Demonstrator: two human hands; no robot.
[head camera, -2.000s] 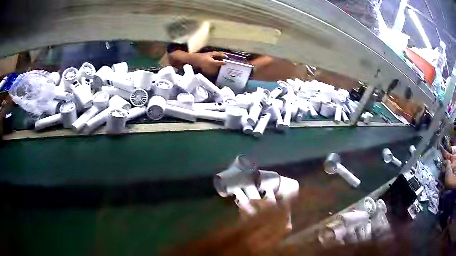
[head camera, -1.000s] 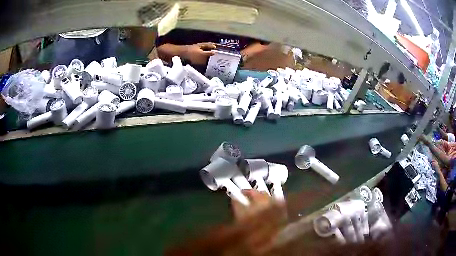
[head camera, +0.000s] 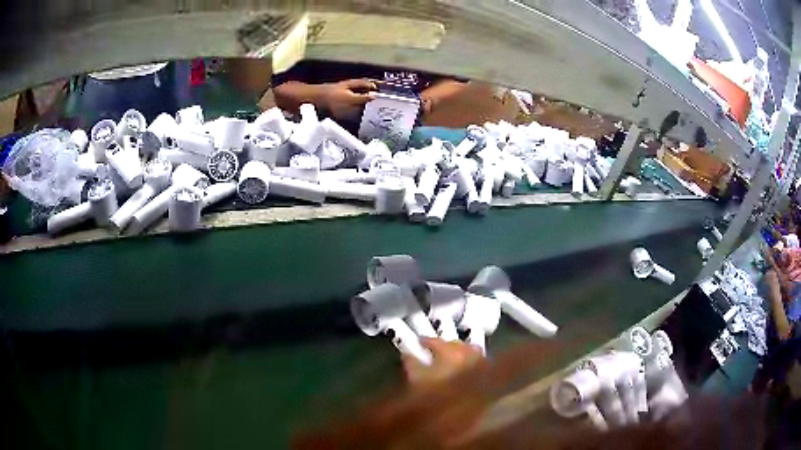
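Observation:
My left hand (head camera: 443, 356), blurred with its forearm at the bottom centre, is closed around the lower handles of a small cluster of white fan units (head camera: 384, 309) over the green belt. Their round heads point away from me, and the hand hides the handle ends. Another fan unit (head camera: 527, 315) touches or lies close to the cluster's right side, with its handle pointing down right. My right hand is not in view; a dark brown blur along the lower right edge is too unclear to tell.
Fans are heaped (head camera: 325, 180) beyond the far belt rail (head camera: 290, 213), with a clear bag (head camera: 44, 167) at left. More fans (head camera: 619, 387) lie on the near bench. A person's hands hold a white-faced box (head camera: 389, 119). A metal beam (head camera: 492, 39) crosses overhead.
The loose fan unit at right has moved left along the belt to the cluster. Another fan farther right has also moved left. My hand stays nearly in place, closed on the cluster.

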